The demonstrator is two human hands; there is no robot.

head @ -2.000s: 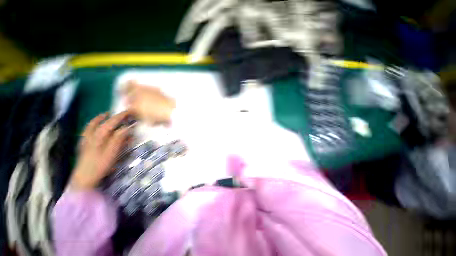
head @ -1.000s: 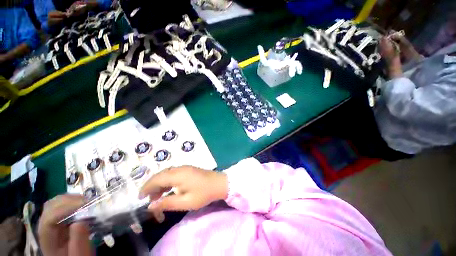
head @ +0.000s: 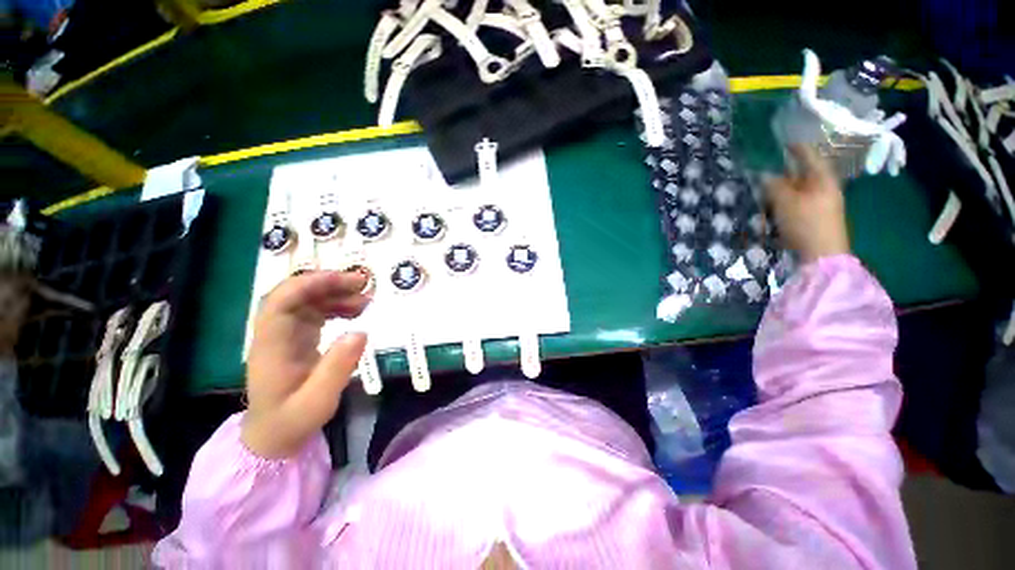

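Smartwatches (head: 430, 226) lie in two rows on a white sheet (head: 506, 306). Their round faces are dark with white square marks. Cream straps hang past the sheet's near edge. My left hand (head: 298, 356) is over the sheet's left part, fingers curved and thumb apart, with nothing seen in it. It partly covers watches of the lower row. My right hand (head: 807, 206) is blurred at the right, between a label sheet (head: 692, 195) and a small pale box (head: 846, 150); whether it holds anything cannot be told.
A black tray (head: 479, 123) with cream-strapped watches overlaps the white sheet's far edge. Another dark tray (head: 95, 267) stands at the left, with cream straps (head: 134, 373) beside it. More straps lie at the far right. A yellow rail (head: 301, 147) runs behind the green bench (head: 607, 239).
The view has turned and the watches show farther up. My right hand has moved from over the white sheet to the right. The blurred thin, clear piece near my hands is no longer seen.
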